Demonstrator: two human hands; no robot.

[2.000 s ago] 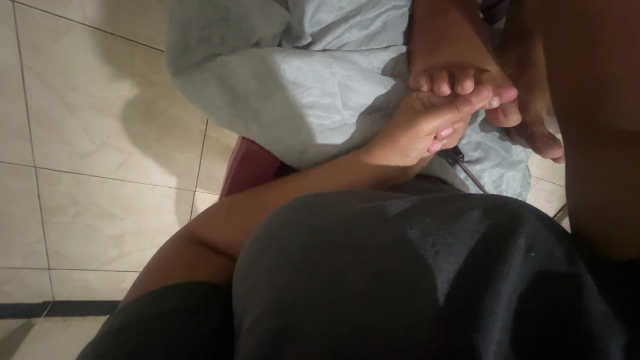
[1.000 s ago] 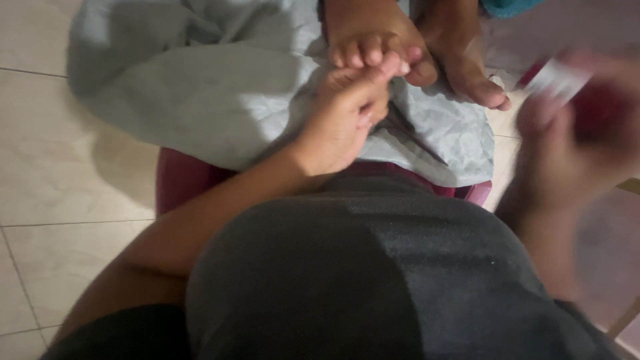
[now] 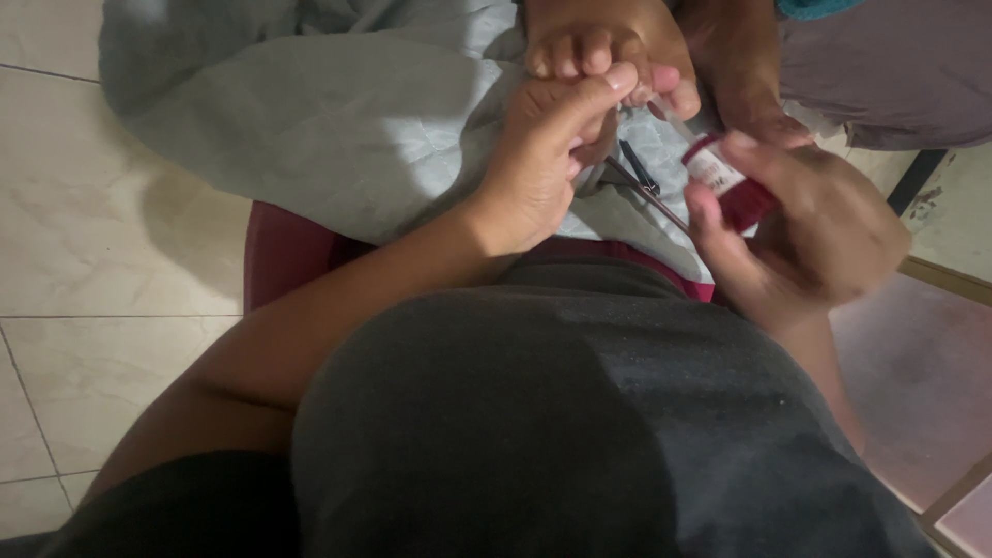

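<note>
My left hand [image 3: 546, 147] is closed around the toes of another person's foot [image 3: 593, 31], thumb on top. In my right hand [image 3: 806, 209] is a small bottle with dark red content and a white label [image 3: 717, 172] bearing writing. A thin clear tip on the bottle points at the toes near my left fingertips; whether it touches them I cannot tell. The person's other foot [image 3: 748, 70] rests just to the right. Between my hands, a black nail clipper [image 3: 639, 167] and a thin dark metal tool [image 3: 659, 203] lie on the grey quilted cloth [image 3: 372, 101].
A dark red seat or stool [image 3: 283, 256] shows under the cloth. Pale floor tiles [image 3: 101, 232] lie at left. At upper right are a mauve cloth [image 3: 891, 70], a teal cloth [image 3: 818, 8] and a dark bar [image 3: 918, 182].
My right hand, out of view two seconds ago and off to the right one second ago, has come in to the toes with the red bottle. My left hand keeps its hold on the foot.
</note>
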